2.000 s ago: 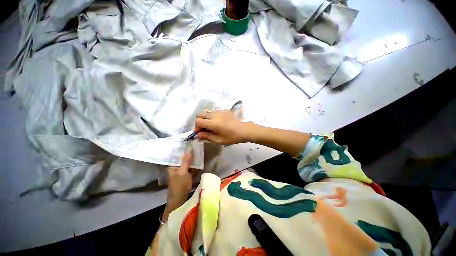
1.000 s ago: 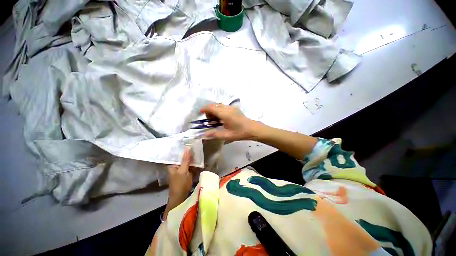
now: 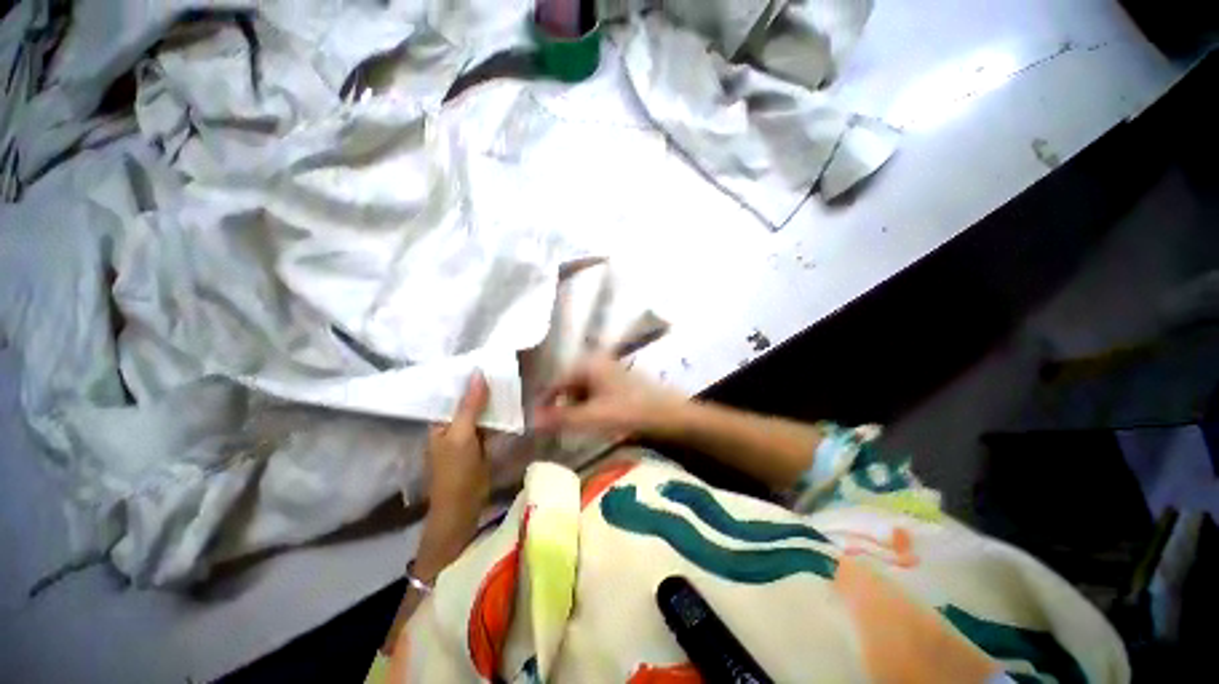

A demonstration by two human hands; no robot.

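Note:
A large pale grey-white garment [image 3: 294, 254] lies crumpled over the left and middle of the table. My left hand [image 3: 457, 461] grips the squared end of its stitched edge strip [image 3: 497, 388], thumb on top and fingers underneath. My right hand [image 3: 612, 401] is blurred, just right of the strip's end, with its fingers curled against the cloth. A pale flap of cloth [image 3: 578, 310] stands up blurred just above my right hand. The dark snips cannot be made out; whether my right hand holds them is unclear.
A green round holder [image 3: 568, 54] with a dark red item stands at the far side. More pale cloth [image 3: 749, 114] lies to its right. The white table's [image 3: 922, 201] dark front edge runs diagonally at the right.
My right hand has moved down beside the strip's end, and the snips seen earlier no longer show clearly. The cloth there has lifted into a flap. The view has shifted slightly.

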